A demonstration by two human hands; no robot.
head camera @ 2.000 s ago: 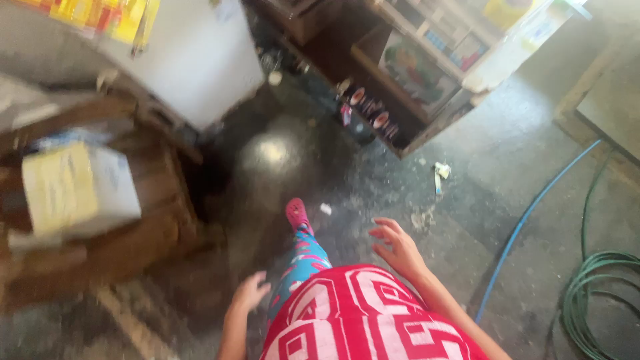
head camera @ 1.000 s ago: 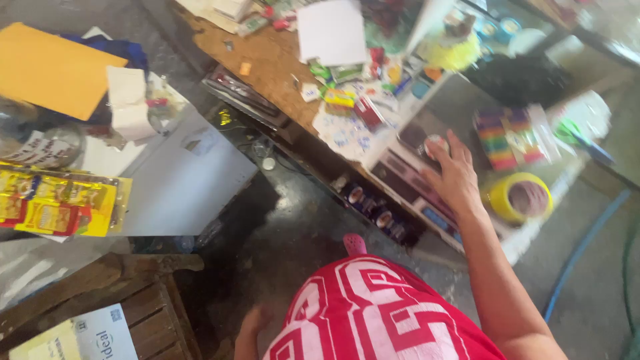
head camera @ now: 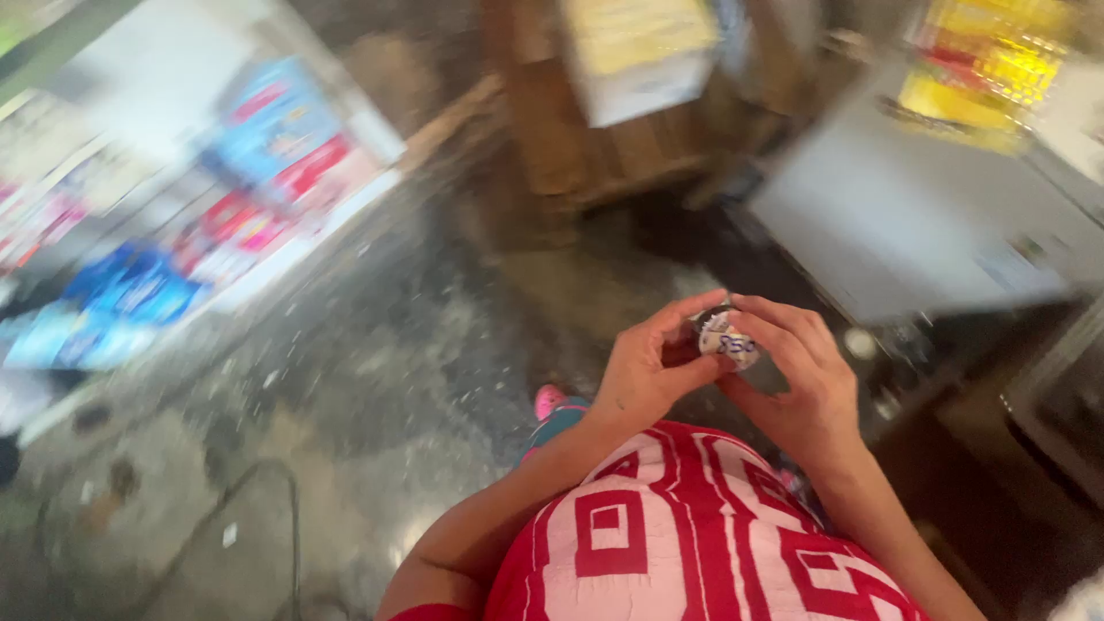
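Observation:
A small round object, perhaps a lid or a roll of tape, with handwriting on its pale face, is held between both hands in front of my red and white shirt. My left hand grips its left side with thumb and fingers. On its right side, the fingers of my right hand close around the rim and touch the face. Its far side and exact kind are hidden or blurred.
At the left, a white-edged display case holds colourful packets. A box lies on a wooden crate ahead. To the right stands a pale panel with yellow packets above. A dark cable crosses the concrete floor.
My right hand, a second ago over the cluttered counter at a small round thing, is now in front of my body. Both hands have come together on the round object. The view has swung strongly.

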